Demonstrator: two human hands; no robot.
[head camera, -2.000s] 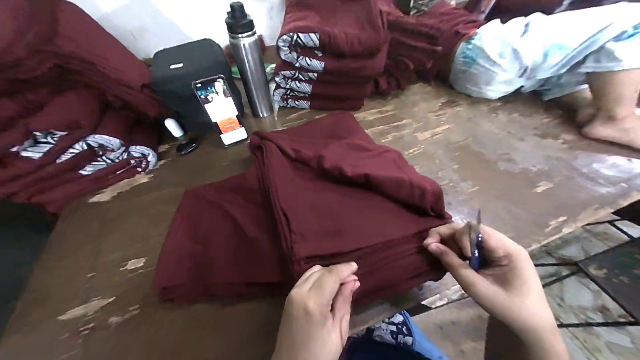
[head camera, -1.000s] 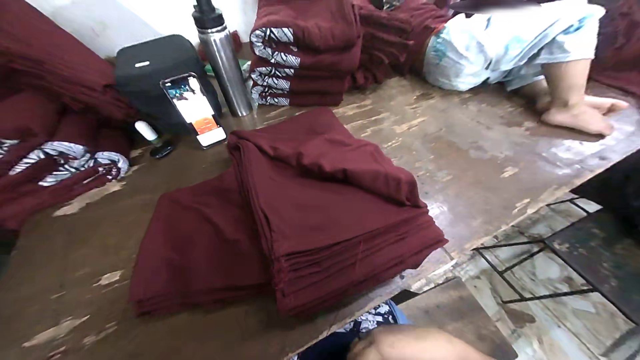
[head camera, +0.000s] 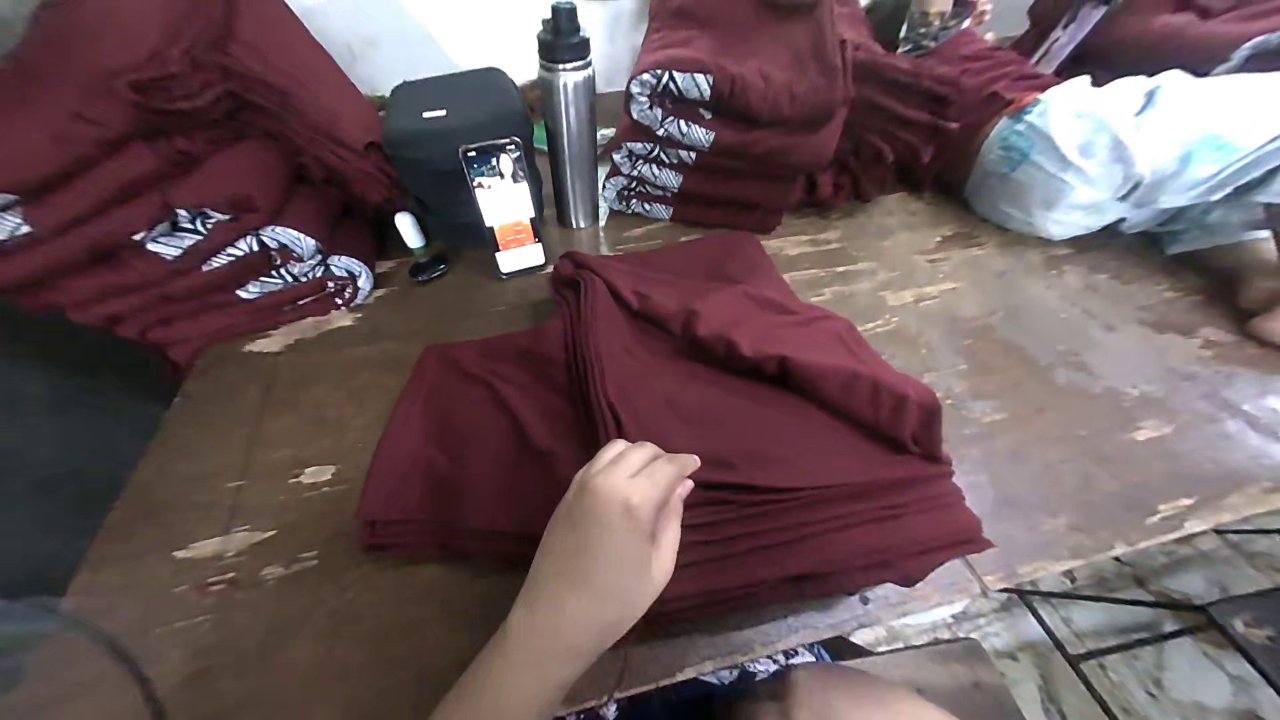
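A stack of folded maroon cloth pieces lies on a worn wooden table. More maroon cloth extends out from under it on the left. My left hand is at the near edge of the stack, fingers bent and touching the top layer; whether it pinches a layer is hard to tell. Blurred at the bottom edge, below the table's edge and over my lap, is my right hand or forearm; its fingers are not visible, so what it holds is hidden.
Behind the stack stand a steel bottle, a lit phone leaning on a black case, and a small white-and-black object. Piles of maroon cloth with patterned bands are at the back and left. A person's leg rests at the right.
Two seconds ago both hands were at the stack's near edge, the right with a small blue-handled cutting tool. The right has dropped to my lap; the left is back on the stack after being out of view.
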